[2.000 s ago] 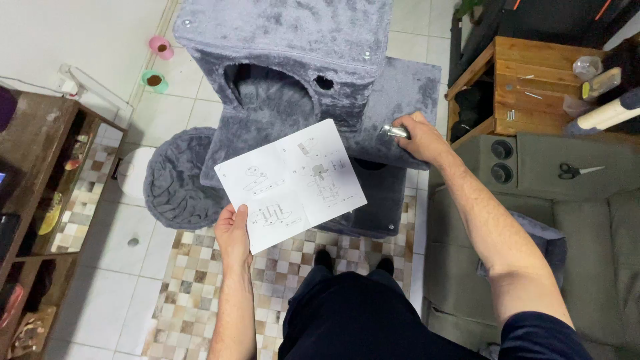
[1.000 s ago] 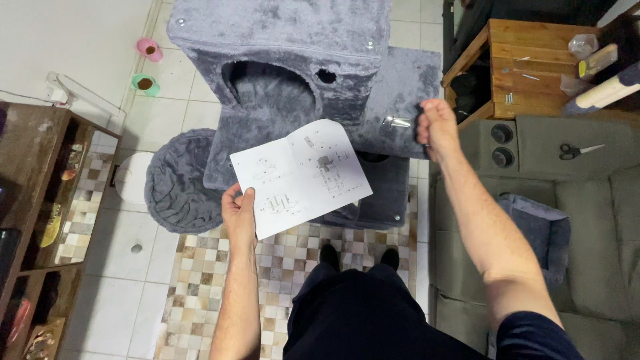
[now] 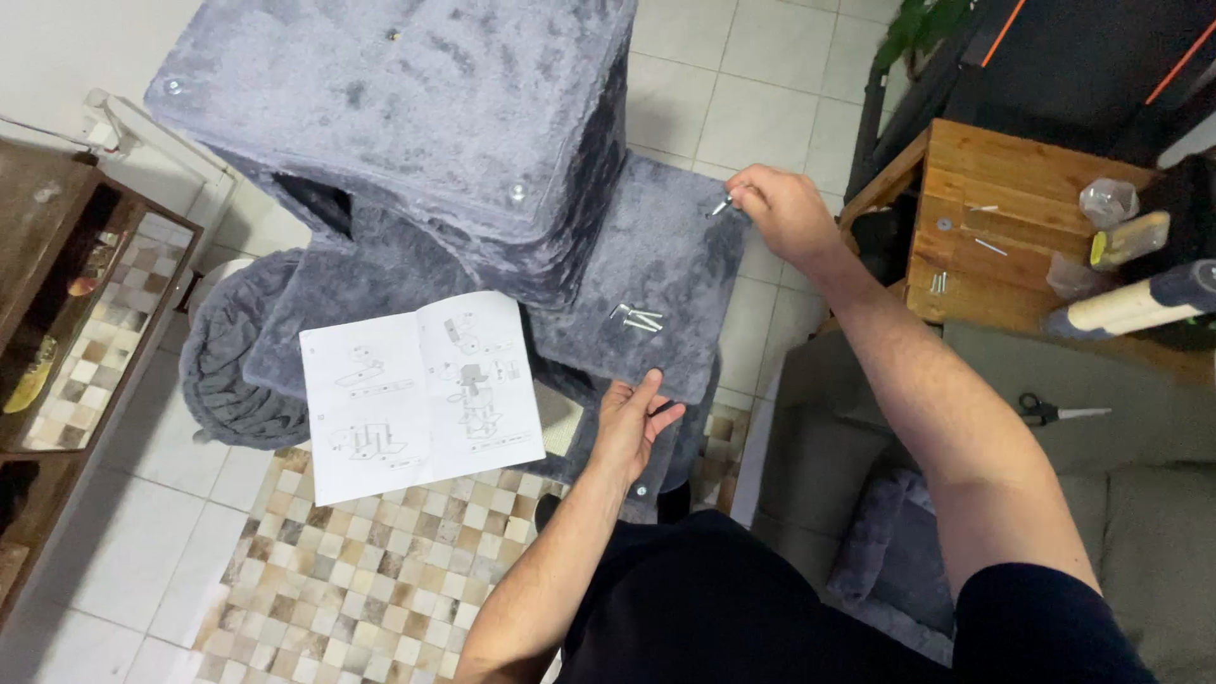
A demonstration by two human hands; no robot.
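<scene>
My right hand (image 3: 781, 211) pinches a small metal screw or bolt (image 3: 725, 200) over the far right corner of a grey plush platform (image 3: 665, 247). My left hand (image 3: 635, 423) is at that platform's near edge, thumb on top, fingers partly curled beneath. Several metal bolts and what looks like a hex key (image 3: 639, 316) lie on the plush. An instruction sheet (image 3: 423, 397) with assembly drawings rests on the lower part of the cat tree, left of my left hand. The grey plush box (image 3: 408, 104) of the cat tree stands beside the platform.
A wooden table (image 3: 1007, 190) at right holds bolts, a washer and plastic containers. Scissors (image 3: 1059, 410) and a grey plush piece (image 3: 898, 541) lie on the sofa (image 3: 807, 475). A round plush basket (image 3: 247, 361) is at left, a wooden cabinet (image 3: 180, 223) beyond it. A patchwork rug (image 3: 380, 579) covers floor below.
My left hand has let go of the instruction sheet and moved right to the platform's near edge. My right hand is now at the platform's far corner. The view has shifted.
</scene>
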